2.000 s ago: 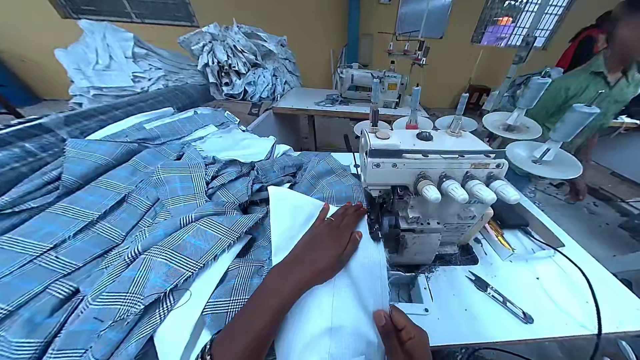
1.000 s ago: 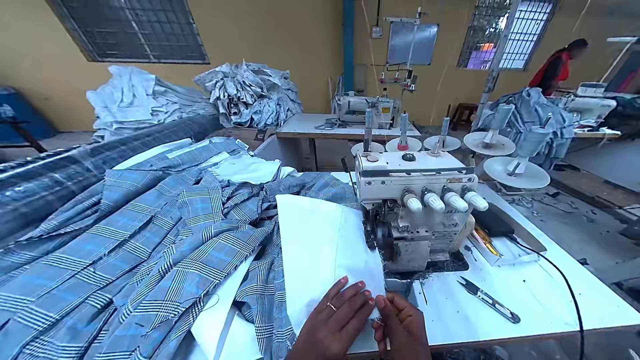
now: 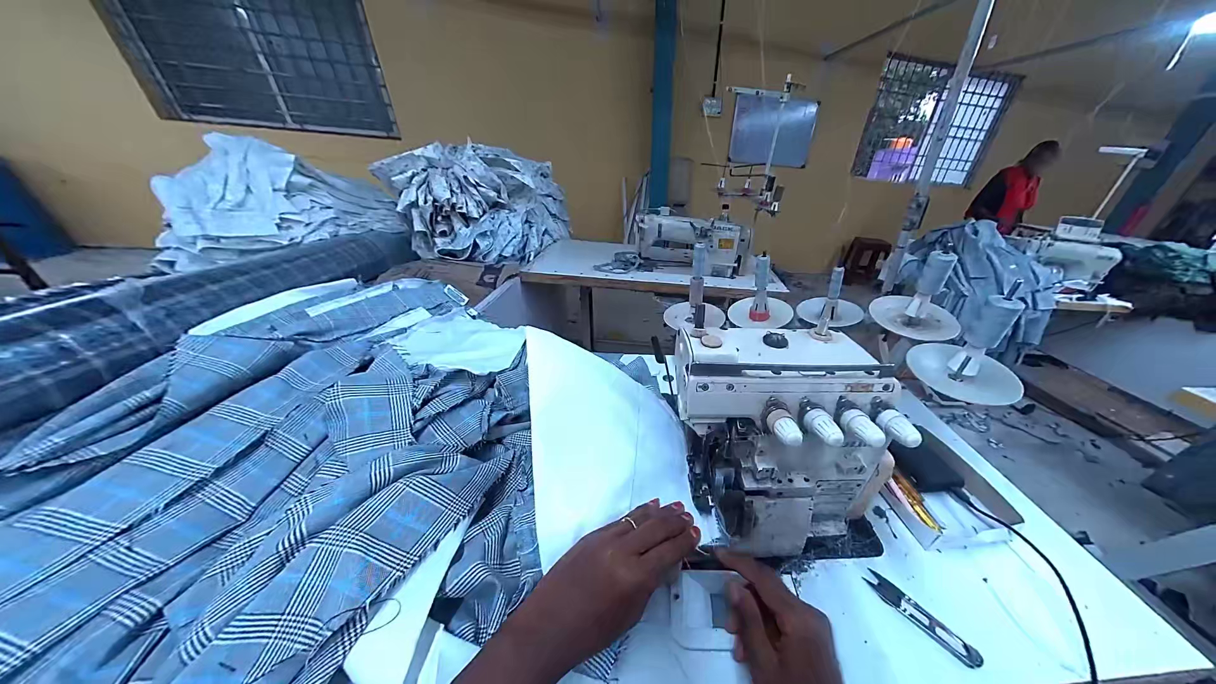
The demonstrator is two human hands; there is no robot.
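Observation:
A white fabric panel (image 3: 598, 437) lies against the left side of an overlock sewing machine (image 3: 779, 418). My left hand (image 3: 632, 560), with a ring on one finger, rests palm down on the panel's near end, just in front of the needle area. Close by on the right, my right hand (image 3: 774, 617) has its index finger stretched toward the panel's corner and the other fingers curled; whether it pinches a thread or the edge cannot be made out. Grey-blue checked fabric pieces (image 3: 313, 475) are heaped to the left. Thread snips (image 3: 921, 617) lie on the white table right of my hands.
Cone stands (image 3: 964, 375) rise behind the machine. A small tray with tools (image 3: 917, 508) and a black cable (image 3: 1054, 570) are at the right. A fabric roll (image 3: 190, 304) runs along the left. Another sewing machine (image 3: 693, 242) stands behind; a person in red (image 3: 1012, 195) is farther off.
The white panel has shifted away from me along the machine since the first frame. My hands were together at its near edge one second ago; my right hand is now apart, to the right.

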